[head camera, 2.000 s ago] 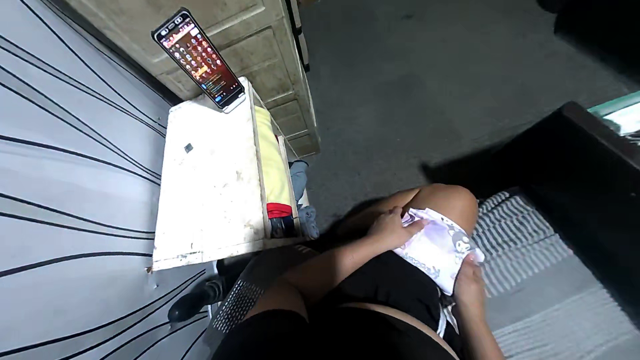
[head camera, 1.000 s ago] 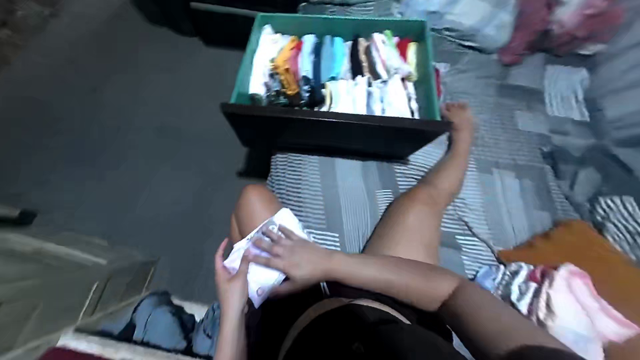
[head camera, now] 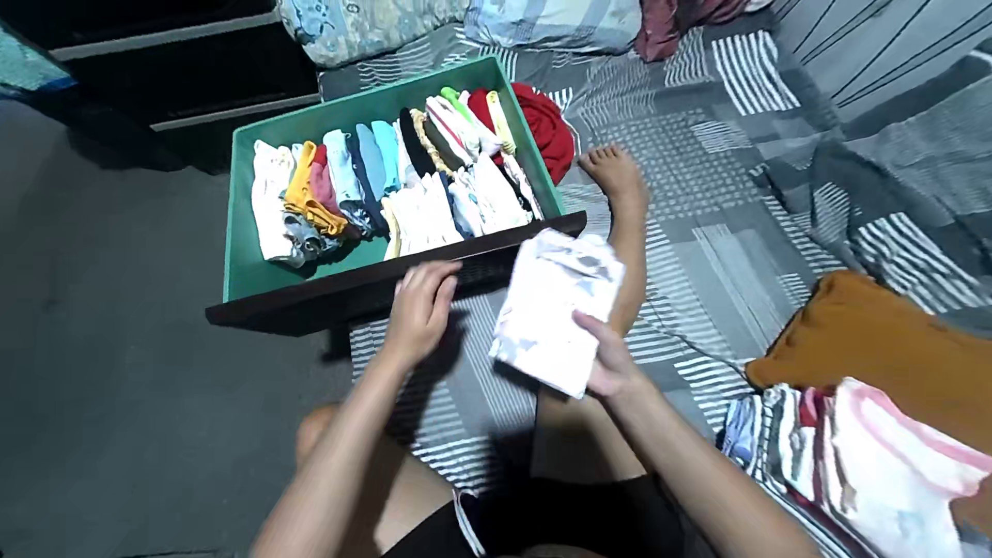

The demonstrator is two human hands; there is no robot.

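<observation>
A white garment with a grey pattern [head camera: 554,310], folded flat, lies in my right hand [head camera: 608,356], the thumb over it and the fingers hidden below. My left hand [head camera: 422,310] rests at the dark front panel of a green drawer [head camera: 256,275], its fingertips by the panel's edge and nothing seen in it. Inside the drawer stand rolled and folded clothes, among them a yellow garment [head camera: 306,194], a light blue one [head camera: 385,151] and white ones [head camera: 422,213].
The drawer sits on a bed with a grey patterned sheet [head camera: 674,232]. A red cloth [head camera: 546,128] lies beside it. Folded clothes [head camera: 806,442] and a brown pillow [head camera: 883,333] are at right. A dark drawer unit [head camera: 194,70] stands at upper left.
The view has swung from the white shelf and phone to the drawer. Both hands were on the garment over my lap; now my left hand is off it and my right hand holds it up by the drawer.
</observation>
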